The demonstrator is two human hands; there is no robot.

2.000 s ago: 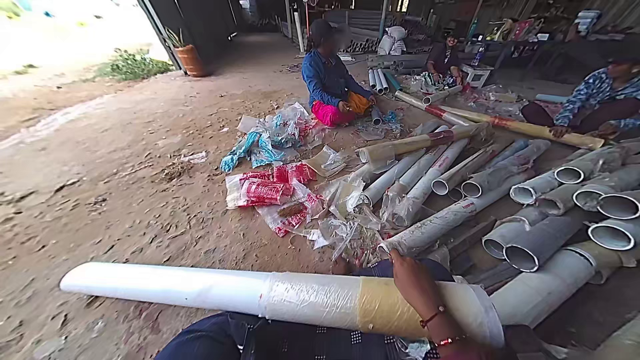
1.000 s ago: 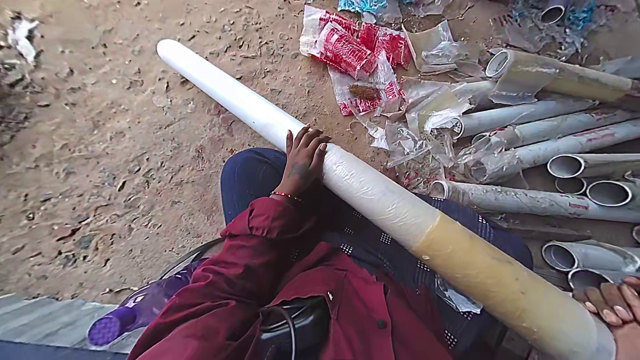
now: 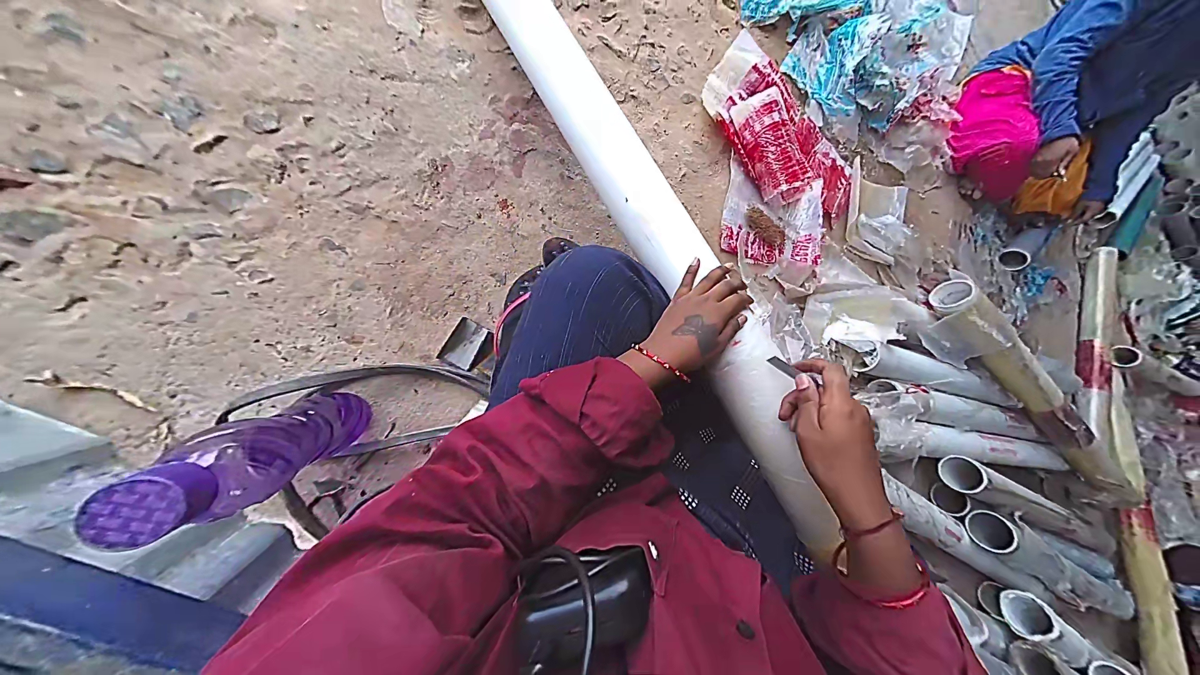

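Note:
A long white pipe lies slantwise across my lap, with clear plastic film around its nearer part. My left hand rests on top of the pipe, fingers spread a little, palm against its surface. Just to the right, my right hand grips a small dark flat blade, whose tip points up and left over the wrapped part of the pipe. Loose clear film bunches beside the pipe between the two hands. The near end of the pipe is hidden by my right forearm and sleeve.
Several grey pipes lie piled at my right. Red-printed plastic wrap and blue-printed wrap lie on the dirt ahead. A purple bottle is at my left. Another person sits at the upper right.
My right hand has moved from the pipe's near end to its middle and now holds a blade. My left hand remains on the pipe. The view has turned.

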